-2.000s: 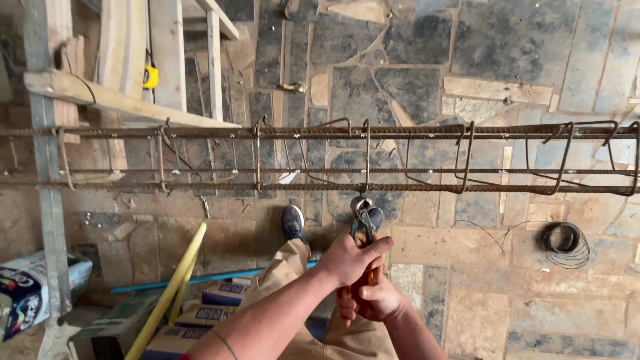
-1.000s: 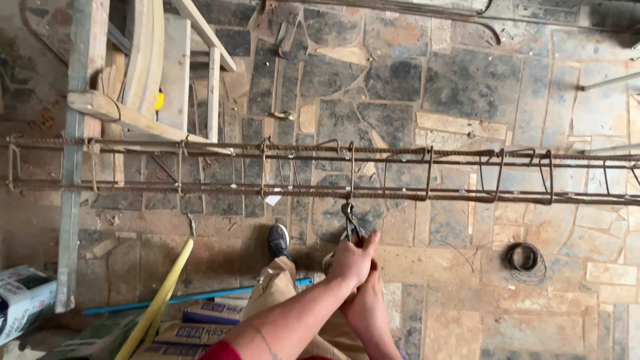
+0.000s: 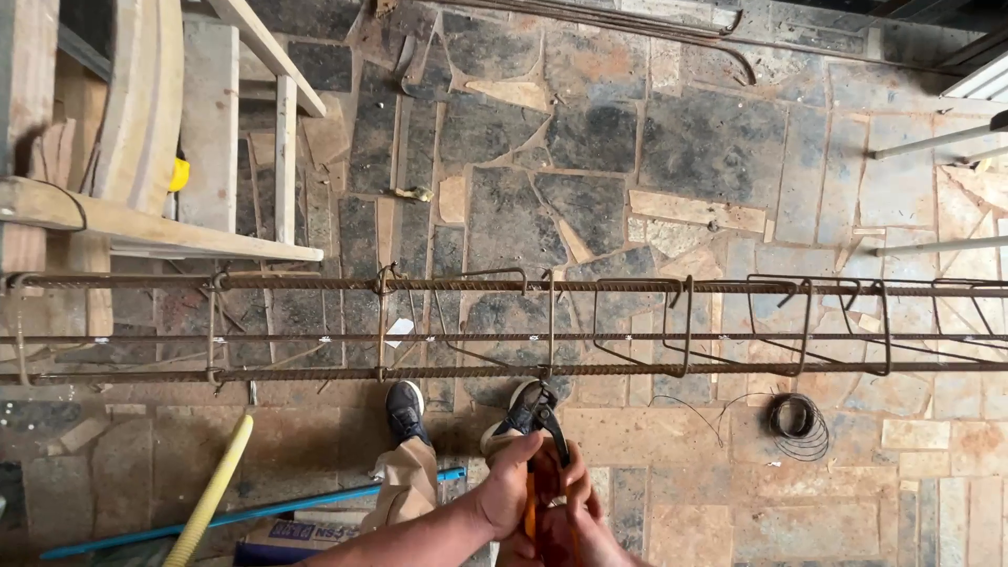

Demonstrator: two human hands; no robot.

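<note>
Both hands hold a pair of pincers point(image 3: 545, 413) with dark metal jaws and orange handles, below the middle of a long rebar cage. My left hand point(image 3: 516, 492) grips one handle, and my right hand point(image 3: 575, 504) is around the other. The jaws are at the lower ribbed bar point(image 3: 472, 372), by the foot of a square wire stirrup point(image 3: 550, 323); whether they bite on tie wire is too small to tell. Stirrups to the left stand upright with wire twists at the corners, while several to the right lean. A coil of thin black tie wire point(image 3: 795, 417) lies on the floor at the right.
A wooden frame point(image 3: 157, 224) stands at upper left, with a yellow object point(image 3: 179, 174) beside it. Loose bent rods point(image 3: 630, 24) lie at the top. My shoes point(image 3: 405, 409) are just below the cage. A yellow hose point(image 3: 211, 492), a blue strip point(image 3: 260, 516) and printed bags point(image 3: 299, 535) are at lower left.
The pincer handles, close together in my hands one second ago, now stand apart. The jaws remain near the lower bar at the same stirrup. The view has shifted somewhat.
</note>
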